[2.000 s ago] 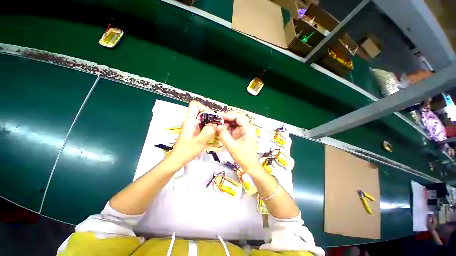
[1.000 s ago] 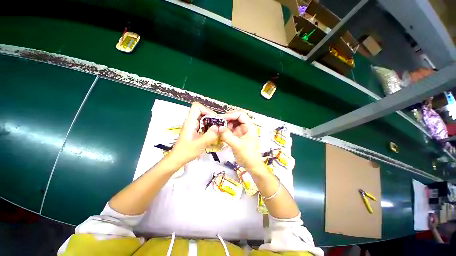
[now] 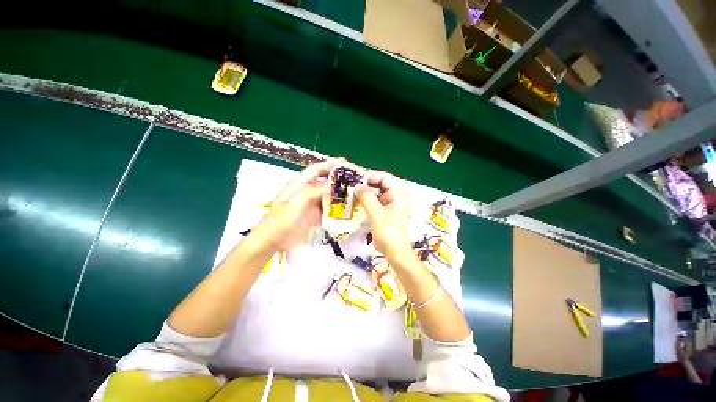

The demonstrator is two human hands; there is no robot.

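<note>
My left hand and my right hand hold one yellow-and-white unit between them, above the far part of the white work sheet. A dark cluster with wires sits at the unit's upper end, facing me. My left fingers grip its left side and my right thumb and fingers touch its right side. Several more yellow-and-white units with thin wires lie on the sheet, mostly to the right. A black connector lies just below the held unit.
Yellow-handled pliers lie open on a cardboard sheet at the right. The green conveyor belt beyond the worn rail carries spaced units. Cardboard boxes stand at the far side. Another person's arm shows at far right.
The held unit has turned in my hands, so its yellow middle now shows below the dark cluster. My left hand has shifted its hold. The belt units have moved right.
</note>
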